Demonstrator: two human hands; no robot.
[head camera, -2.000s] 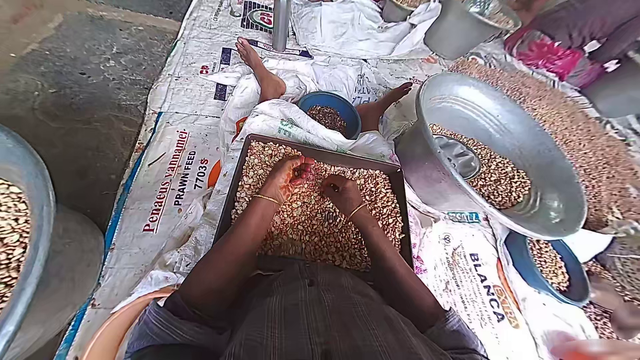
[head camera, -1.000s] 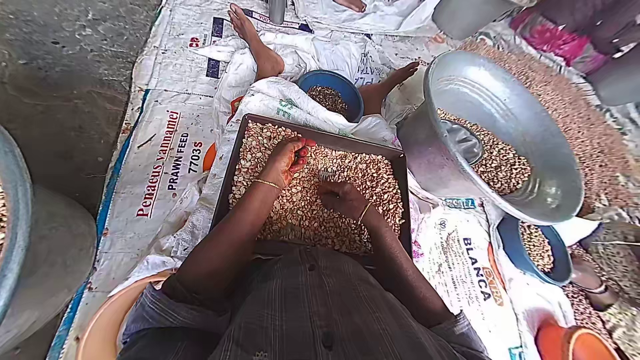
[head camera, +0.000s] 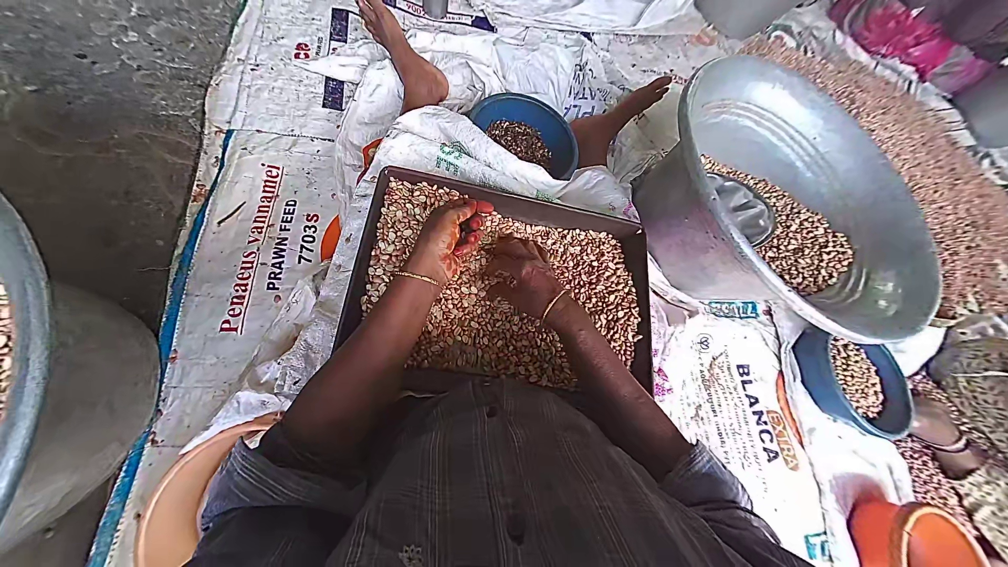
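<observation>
A dark rectangular tray (head camera: 636, 315) lies in front of my body, full of pale and reddish-brown shelled nut pieces or kernels (head camera: 488, 331). My left hand (head camera: 450, 236) is over the tray's upper middle, fingers curled inward; whether pieces lie inside them cannot be seen. Just right of it, my right hand (head camera: 524, 272) reaches down with its fingertips on the kernels, partly hidden. Beyond the tray, between two bare feet, stands a blue bowl (head camera: 567, 142) with darker bits in it.
At right stands a large aluminium basin (head camera: 882, 197) holding kernels and a metal bowl (head camera: 744, 209). Near it are a small blue tub (head camera: 898, 405), an orange container (head camera: 906, 535) and a co-worker's hand (head camera: 937, 429). A metal vessel (head camera: 87, 394) is at left, a peach-coloured basin (head camera: 169, 496) lower left.
My right hand has moved from close beside my left, raised over the tray, down to the kernels. An orange container has come into view at lower right.
</observation>
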